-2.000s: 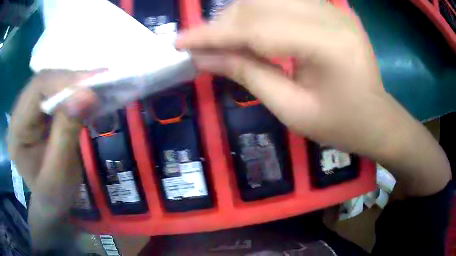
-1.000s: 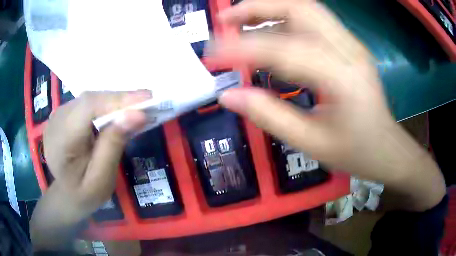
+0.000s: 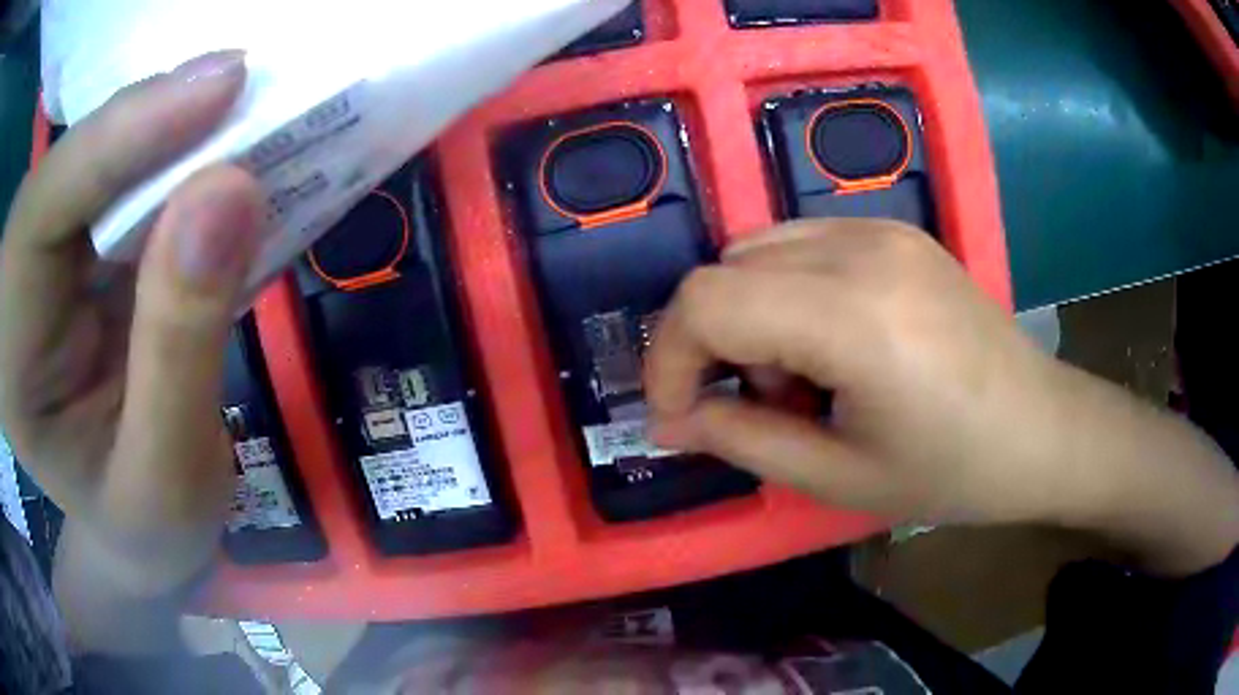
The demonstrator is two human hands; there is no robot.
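Note:
My left hand (image 3: 163,272) holds the white label strip (image 3: 313,109), folded over, with fine print on its lower face, above the left of the tray. My right hand (image 3: 842,367) is at the lower part of an open phone (image 3: 612,258) in the foam tray. Its thumb and index fingertips are on a small white label (image 3: 622,441) at the lower end of the battery bay. The fingers hide the label's right part. The neighbouring phone (image 3: 394,326) to the left has a white printed label (image 3: 424,468) in its bay.
The red-orange foam tray (image 3: 523,543) holds several phones in two rows. Another phone (image 3: 856,163) sits partly under my right hand. A green mat (image 3: 1114,149) lies beyond. Another tray's edge shows at the top right. A striped white strip (image 3: 279,659) hangs below the bench edge at the lower left.
My right hand has left the strip and moved down into the bay, where a white label now shows. My left hand has moved left and up with the strip. The view has come closer.

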